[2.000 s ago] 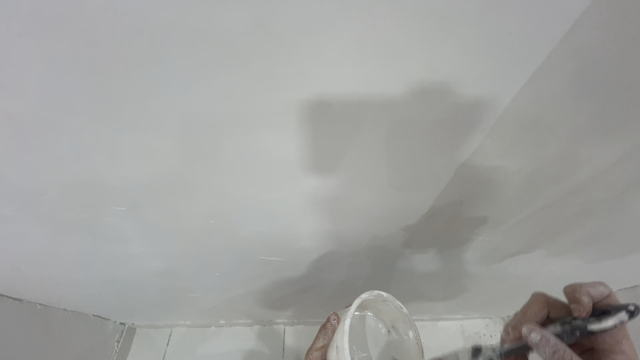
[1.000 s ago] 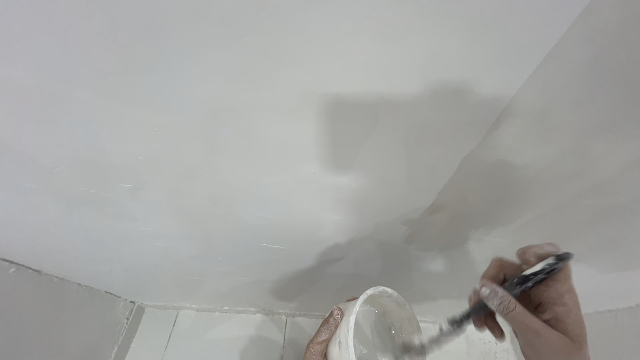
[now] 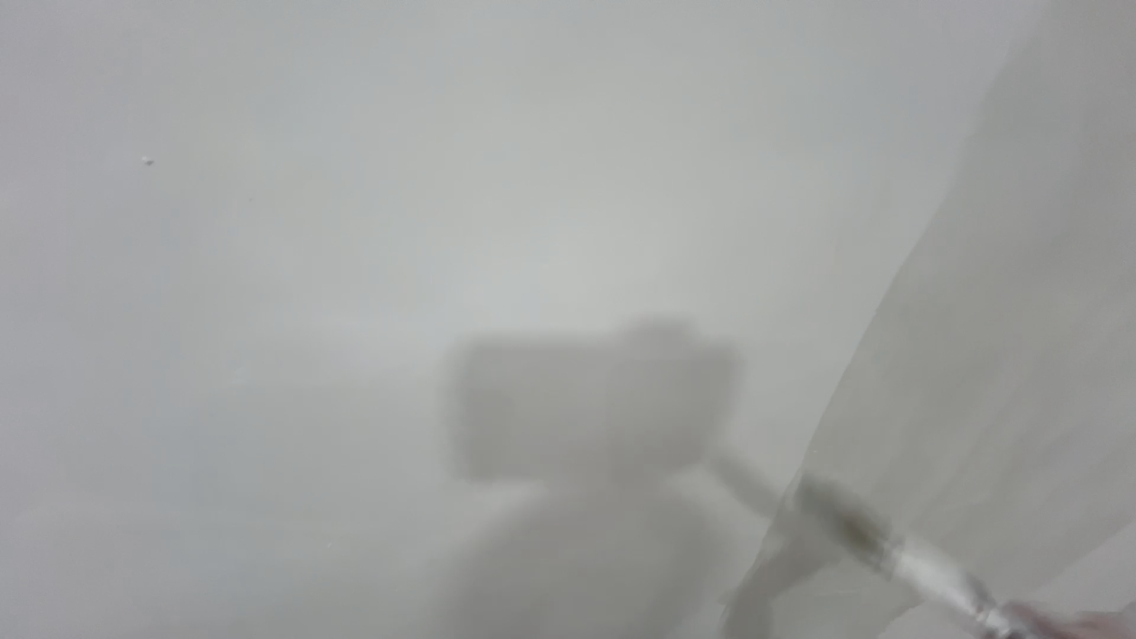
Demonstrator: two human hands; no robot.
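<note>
Blurred at the lower right, a paintbrush [image 3: 923, 568] slants up and left, its dark bristles over the border between a lighter and a darker area of the wall [image 3: 550, 222]. My right hand [image 3: 1065, 621] is on the brush; only a blurred bit of its fingers shows at the bottom right corner. Whether the bristle tip touches the wall cannot be told. My left hand is out of view.
A soft shadow of a head and body falls on the wall at the lower middle. The darker grey area [image 3: 1021, 355], with a slanting edge, covers the right side. A small white speck [image 3: 148, 161] sits at the upper left.
The brush has gone from the white tub to up near the wall's darker area. The view has tilted up, and the tub, my left hand and the tiles have left it.
</note>
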